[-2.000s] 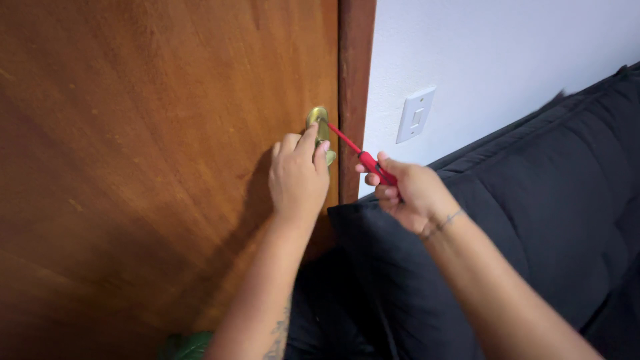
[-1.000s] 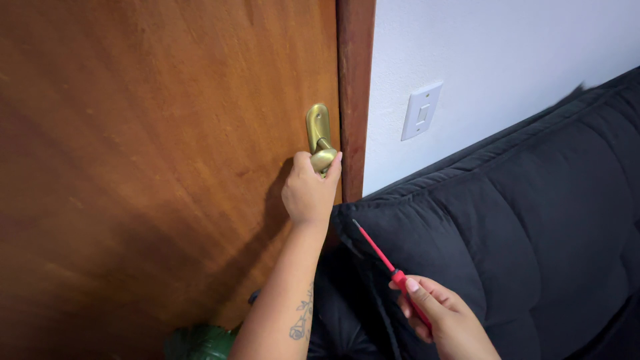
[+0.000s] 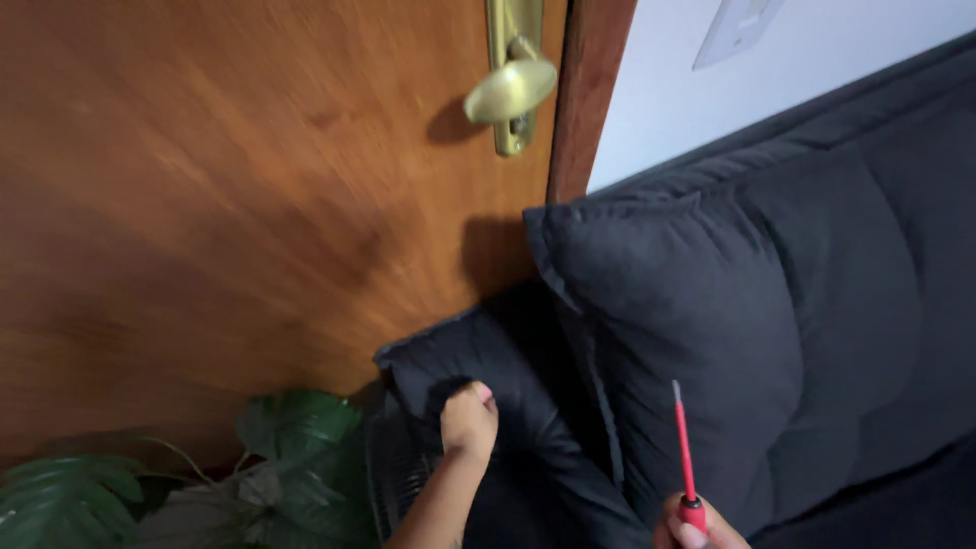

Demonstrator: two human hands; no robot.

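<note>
My left hand (image 3: 469,419) is down at the dark sofa seat cushion (image 3: 465,354), its fingers curled; whether something is between them cannot be seen. Low at the right, my right hand (image 3: 705,528) grips a red insulated screwdriver (image 3: 685,450), its bare metal tip pointing up. A brass door knob (image 3: 511,91) sits on its long brass plate (image 3: 505,141) near the edge of the wooden door (image 3: 267,191). Neither hand touches the knob. The top of the plate is outside the view.
The sofa's dark padded backrest (image 3: 686,305) fills the right side, against the white wall (image 3: 663,107). A light switch plate (image 3: 736,34) is above it. The wooden door frame (image 3: 591,91) borders the wall. Green plant leaves (image 3: 297,427) stand at the lower left.
My left hand has let go of the door knob and moved down to the sofa seat. The screwdriver, earlier at the top of the plate, is now away from the door. The view has tilted down.
</note>
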